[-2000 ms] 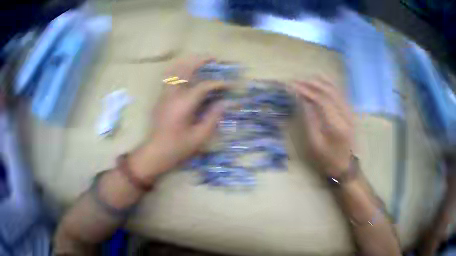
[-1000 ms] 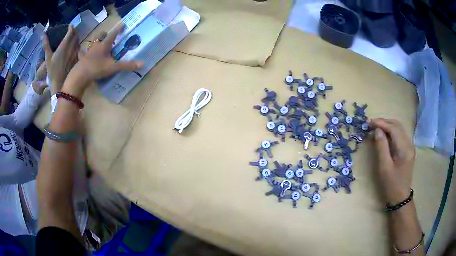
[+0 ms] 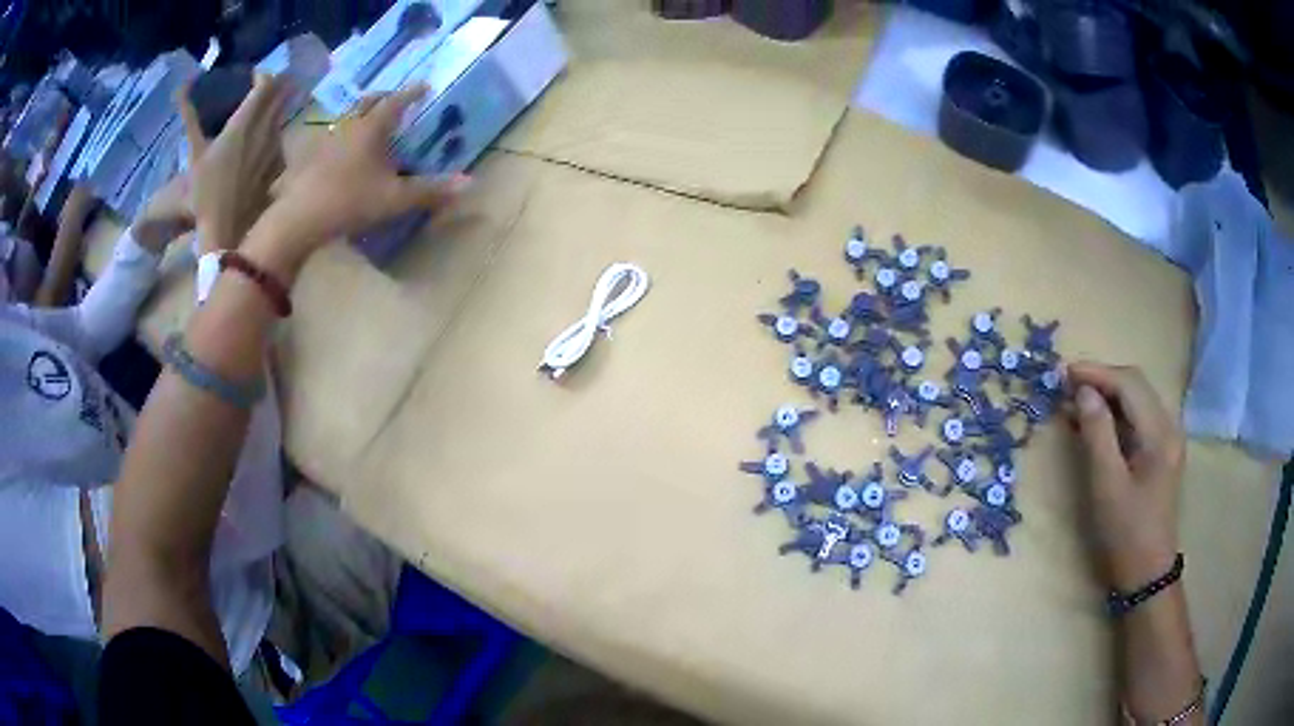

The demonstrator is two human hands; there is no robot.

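Note:
Many dark grey hubs with pale round centres (image 3: 913,358) lie spread in a cluster on the tan paper, with tiny shiny pieces among them. My right hand (image 3: 1131,440) is at the cluster's right edge, fingers curled, fingertips against the outermost hub; whether it grips it is unclear. My left hand (image 3: 341,177) is at the upper left, fingers and thumb spread over the near end of a light blue and white box (image 3: 504,85); no grip is visible. A coiled white cable (image 3: 596,324) lies between the hands.
A neighbour's hand (image 3: 234,163) holds a dark part beside my left hand. More boxes (image 3: 121,128) lie at the far left. Dark grey cups (image 3: 993,111) stand on a white sheet at the far right. White translucent sleeves (image 3: 1242,312) lie at the right edge.
A second ago both hands were in similar places. My left hand stays spread at the box, and the box's near end has shifted. Earlier, both hands were around the cluster.

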